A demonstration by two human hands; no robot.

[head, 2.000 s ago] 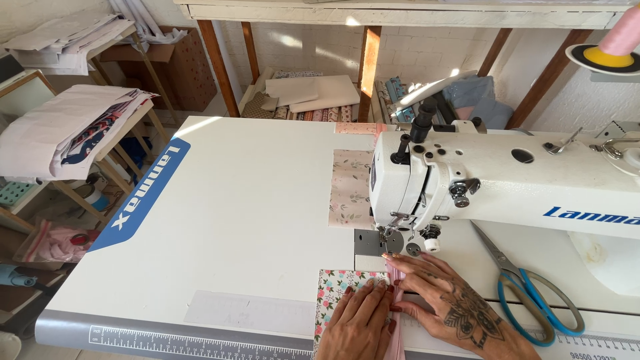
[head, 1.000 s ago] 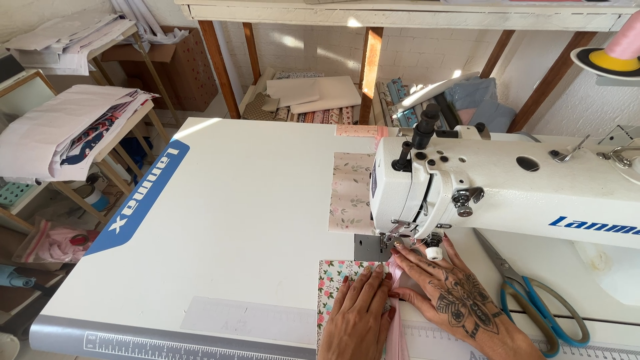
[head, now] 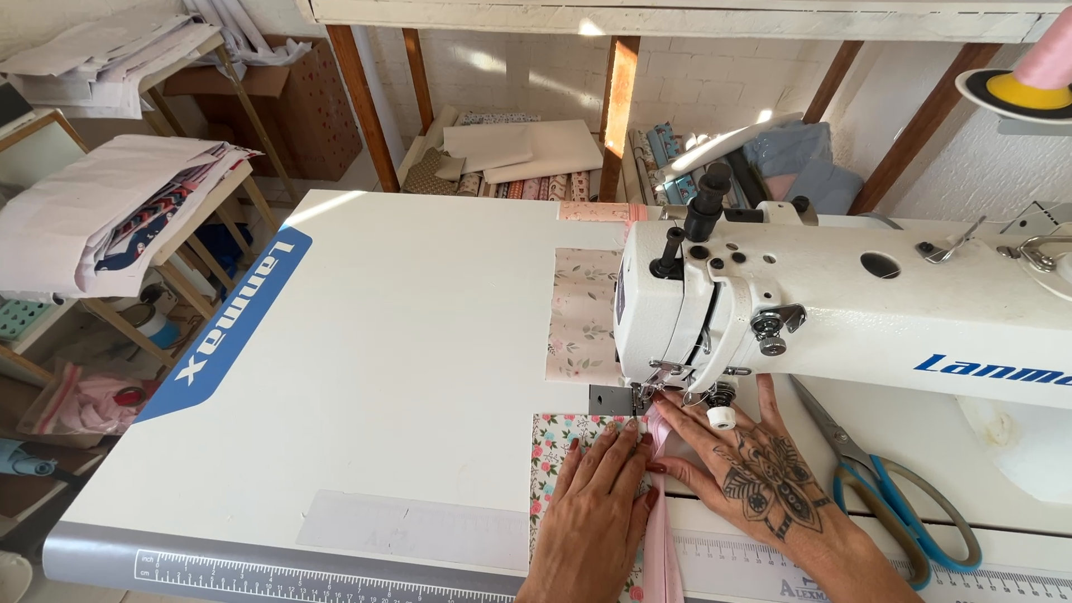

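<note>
A floral-printed fabric piece (head: 548,452) lies in front of the needle area of a white Lanmax sewing machine (head: 837,293). My left hand (head: 595,502) rests flat on it, fingers pointing at the presser foot (head: 641,400). Along the fabric's right edge runs a pink strip (head: 662,536), which looks like zipper tape or ribbon. My right hand (head: 745,469) touches this strip, its index finger near the presser foot and its thumb on the strip beside my left fingers. Part of the strip under my fingers is hidden. Beyond the metal needle plate (head: 610,400) lies a pale pink leaf-printed piece (head: 582,314).
Large scissors (head: 879,477) with blue and grey handles lie right of my right hand. A clear ruler (head: 754,557) lies under my right forearm, and a translucent strip (head: 410,523) lies on the white table (head: 402,335). Pink thread (head: 1047,50) stands at upper right.
My fingers and the floral fabric have shifted slightly since the first frame; my right hand now lies flatter and more spread near the presser foot. The scissors have not moved.
</note>
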